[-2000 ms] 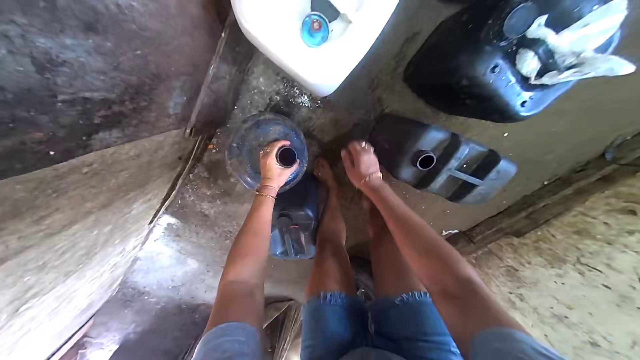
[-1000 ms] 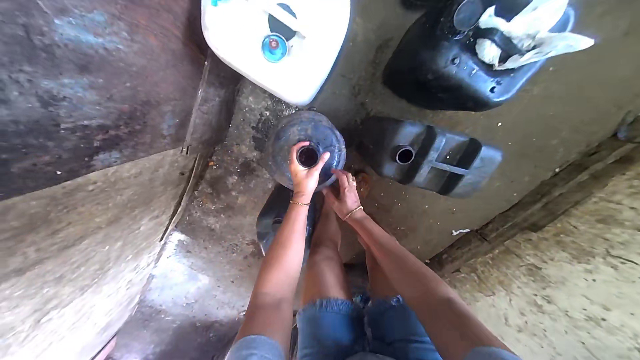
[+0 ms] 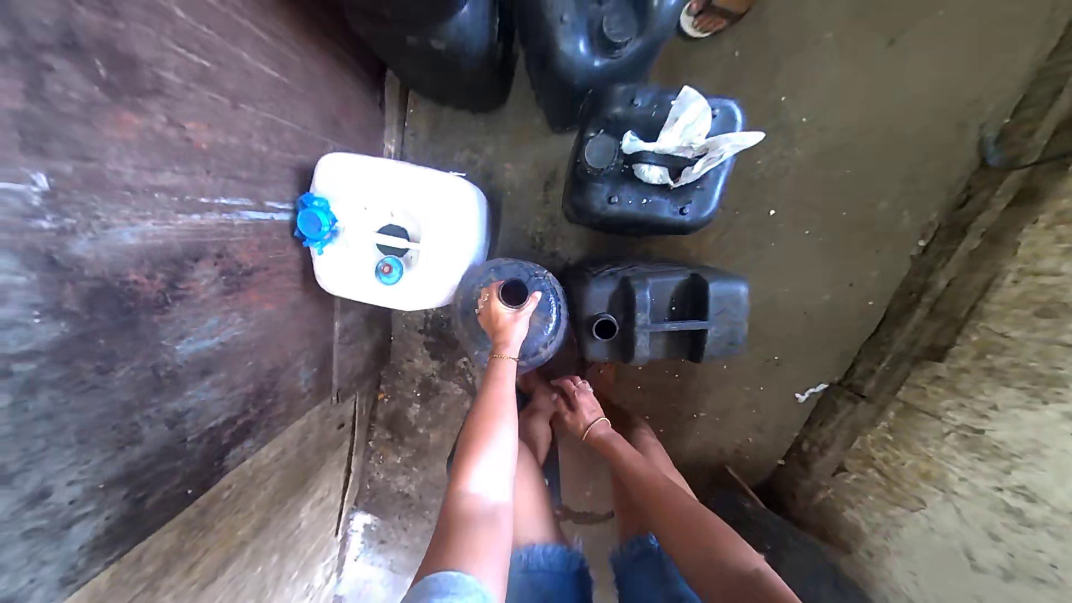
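Note:
My left hand [image 3: 505,321] grips the neck of a round, dark translucent plastic water jug [image 3: 546,335], whose mouth is uncapped. Just below and right of the jug is my right hand [image 3: 576,404], low near my feet, its fingers loosely spread and apparently holding nothing. An open-mouthed black jerrycan [image 3: 724,314] stands close to the jug's right side. Up and to the left, a white jerrycan [image 3: 452,201] with a blue cap and blue wrapping at its corner stands close to the jug. Whatever lies behind my legs is mostly hidden.
A black jerrycan [image 3: 653,213] with white plastic tied to its handle stands beyond. Larger dark containers [image 3: 452,59] are at the top, and another person's sandalled foot [image 3: 712,15] shows there. Walls [image 3: 167,251] border the concrete floor [image 3: 837,209] on both sides.
My right hand came to the jug's side one second ago and is now away from it, lower down. My left hand stays on the neck. The jug is now closer to the black jerrycan than at first.

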